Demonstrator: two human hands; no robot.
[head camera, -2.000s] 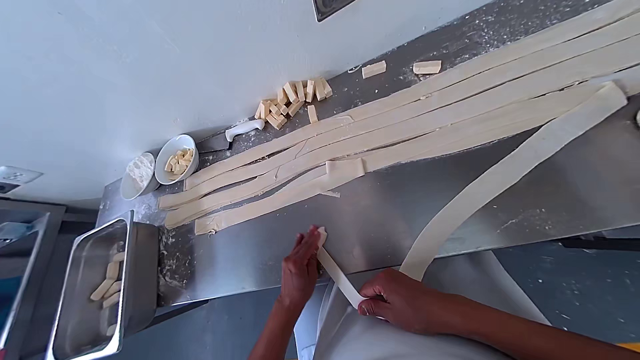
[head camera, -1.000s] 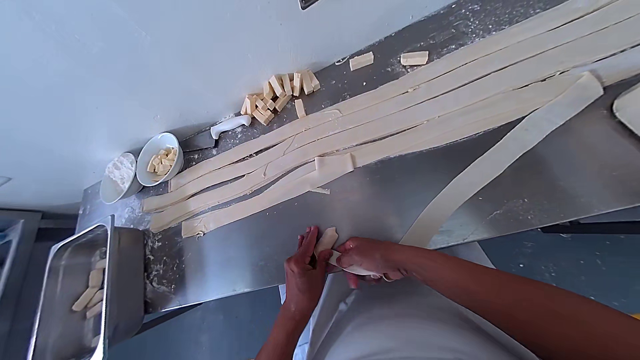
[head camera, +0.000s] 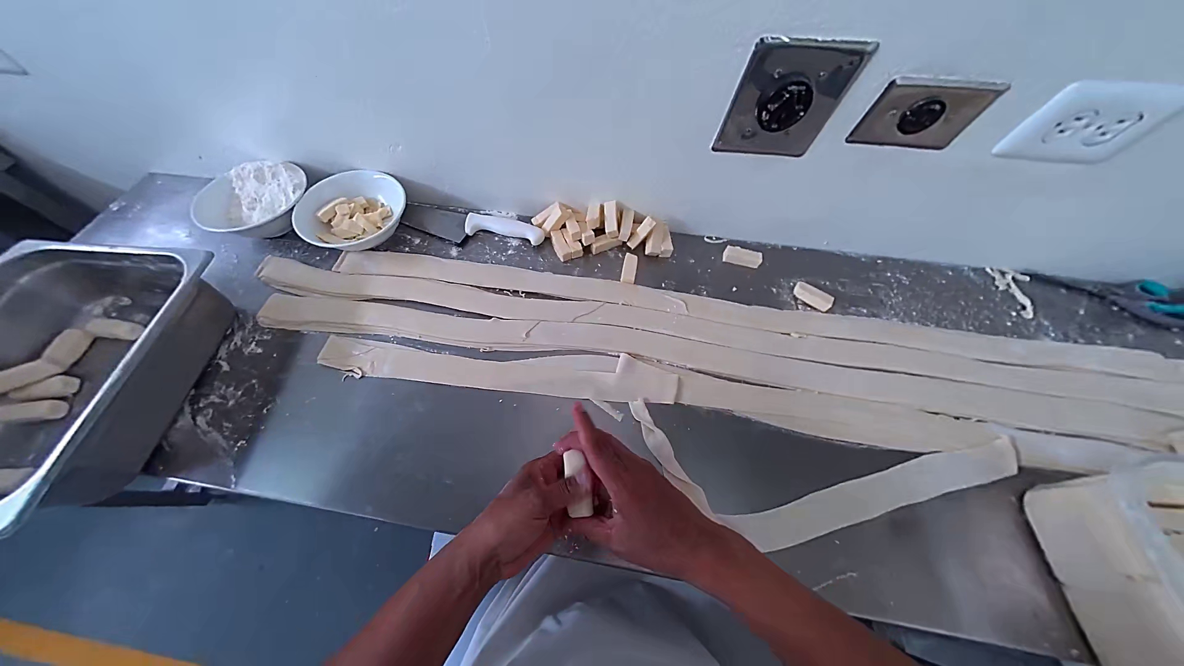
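Between my hands, near the front edge of the steel table, is a small pale dough-wrapped piece (head camera: 578, 483). My left hand (head camera: 529, 507) grips it from the left. My right hand (head camera: 638, 504) cups its other side, one finger pointing up. From behind my right hand a loose dough strip (head camera: 865, 495) runs right over the table, and a thin twisted end (head camera: 661, 449) of dough stands out above that hand. Long flat dough strips (head camera: 592, 338) lie side by side beyond my hands. Cheese-like sticks (head camera: 601, 227) are piled by the wall.
A deep steel pan (head camera: 176, 361) holding several dough pieces stands at left. Behind are a bowl of white powder (head camera: 217, 203), a bowl of cut pieces (head camera: 310, 199) and a white-handled knife (head camera: 504, 228). Scissors-like handles (head camera: 1156, 301) and a plastic container (head camera: 1147, 518) are at right.
The dough strip stretched between my hands two seconds ago no longer spans them; my hands have come together around a small wrapped piece. The view has shifted to show more wall.
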